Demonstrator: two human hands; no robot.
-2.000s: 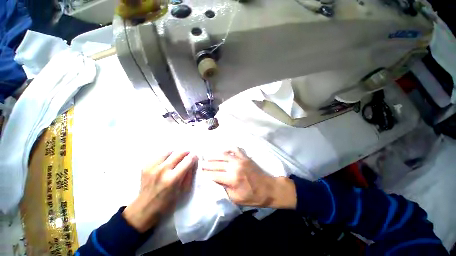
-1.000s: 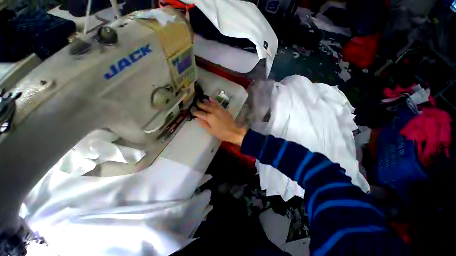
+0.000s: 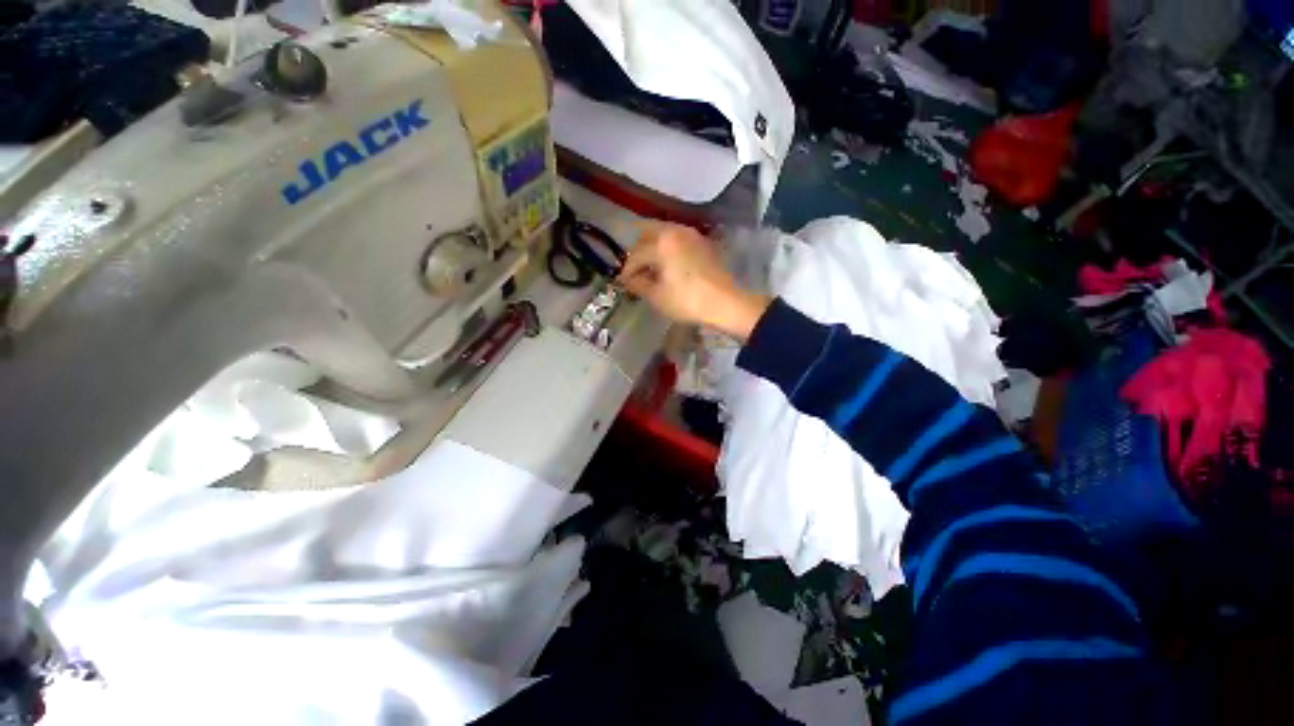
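My right hand is over the right end of the machine table, fingertips drawn together beside the black scissors handles and just above a small shiny crumpled item. I cannot tell whether the fingers hold anything. My left hand is out of the picture. The cream-grey JACK sewing machine fills the left side. White cloth lies under its arm and spills over the table's front edge. Small red-handled snips lie on the bed near the machine's base.
A large heap of white pieces is right of the table. More white cloth hangs behind the machine. A blue basket with pink cloth stands at far right. Scraps litter the floor.
The view has swung from the needle area to the table's right end. My right hand has moved from the scissors slightly right, uncovering their handles. My left hand has left the picture.
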